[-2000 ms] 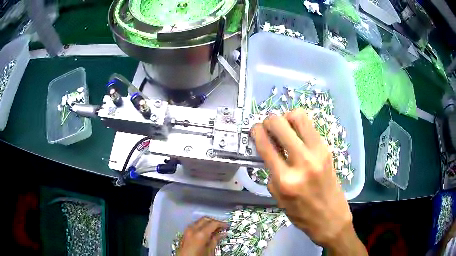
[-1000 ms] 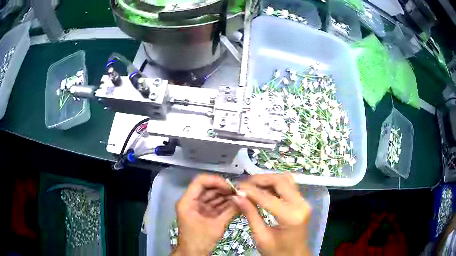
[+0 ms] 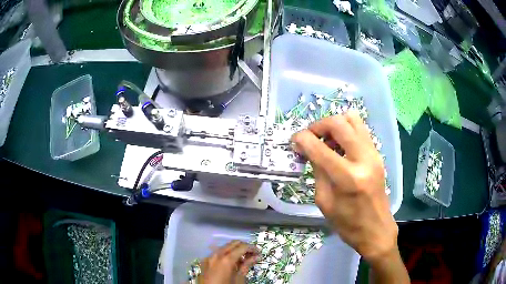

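Note:
My right hand [image 3: 347,177] is at the right end of the silver press. Its thumb and forefinger are pinched together at the press nest [image 3: 272,152]; any part between them is too small to make out. My left hand [image 3: 227,263] is low in the translucent front bin [image 3: 194,219], its curled fingers at the left edge of a heap of white wired connectors [image 3: 283,249]. Whether it grips one cannot be seen. The thin push rod [image 3: 211,135] runs from the air cylinder [image 3: 147,125] to the nest.
The steel bowl feeder [image 3: 188,50], green inside, stands behind the press. The rear bin [image 3: 333,61] holds heaped connectors, partly behind my right hand. Small clear tubs stand left [image 3: 75,144] and right [image 3: 435,172]. Green bags [image 3: 408,89] lie at the right; a dark green bin [image 3: 91,249] is lower left.
Both hands were together over the front bin around a small part. My right hand has moved up and right to the nest; my left has dropped into the front bin.

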